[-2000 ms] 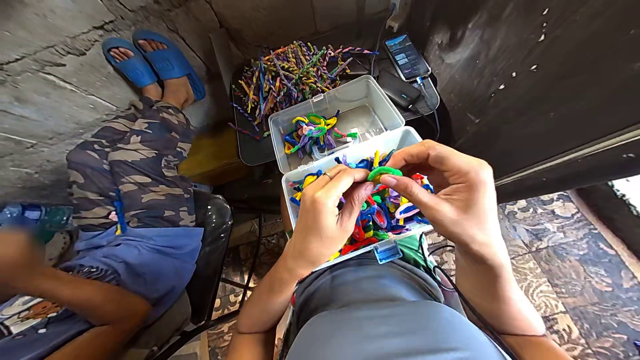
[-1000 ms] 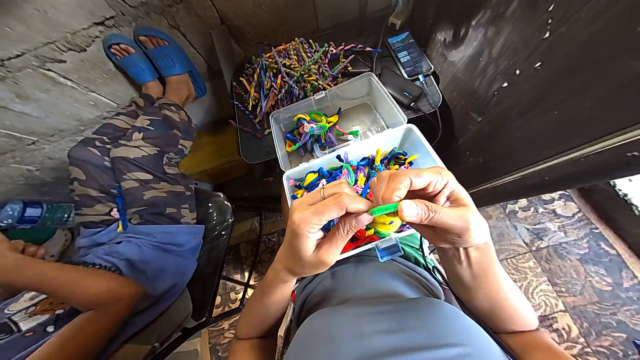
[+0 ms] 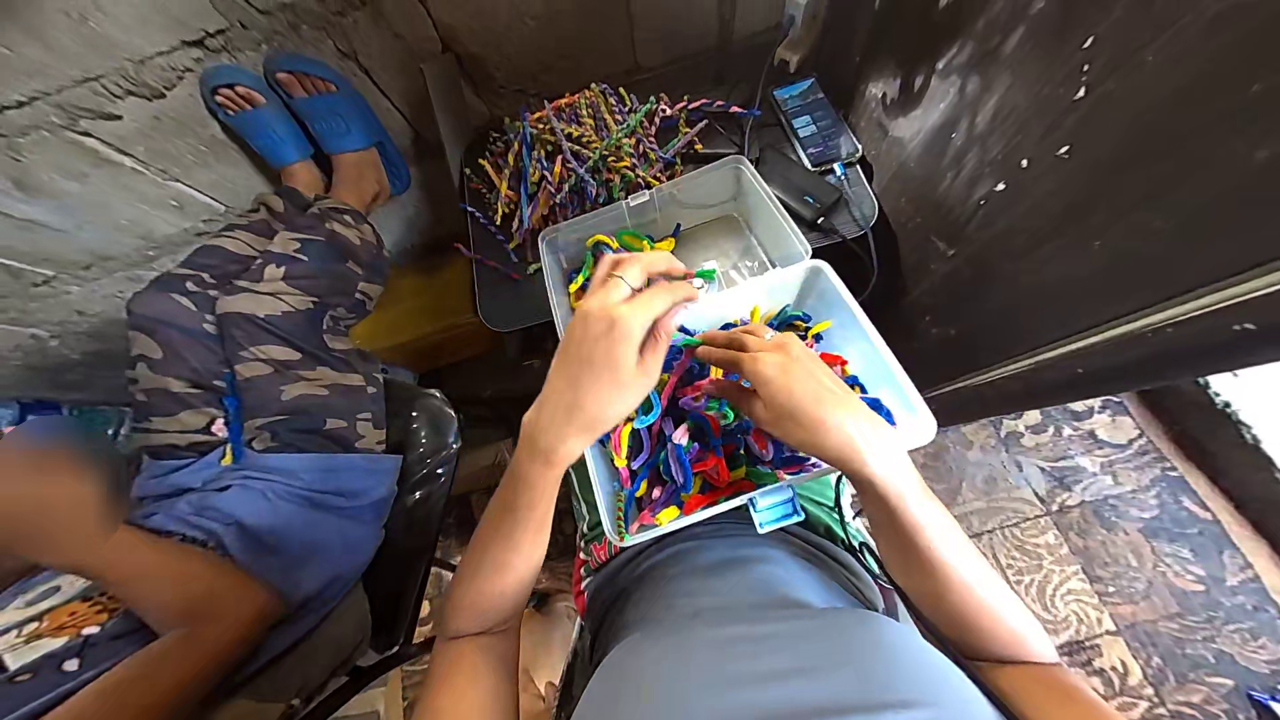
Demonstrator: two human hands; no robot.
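A clear plastic box (image 3: 870,330) on my lap holds many small coloured fuzzy loops and strands, perhaps pipe cleaners. Over the seam between box and lid, my left hand (image 3: 625,340) is blurred, with a small green and red piece (image 3: 703,274) at its fingertips. My right hand (image 3: 785,385) rests palm down on the pile, a green piece (image 3: 688,341) at its fingertips; whether it grips this is unclear. The open lid (image 3: 780,215) holds more coloured pieces (image 3: 630,241), partly hidden by my left hand.
Twisted multicoloured strands (image 3: 590,150) are heaped on a dark stand (image 3: 500,300) behind the lid. A phone (image 3: 815,122) with a cable and a black power bank (image 3: 797,185) lie at its right. At left sits another person in camouflage trousers (image 3: 290,330) and blue slides.
My hands have moved apart from the green piece they held together. The left is now further up, by the lid, and the right is down on the pile in the box.
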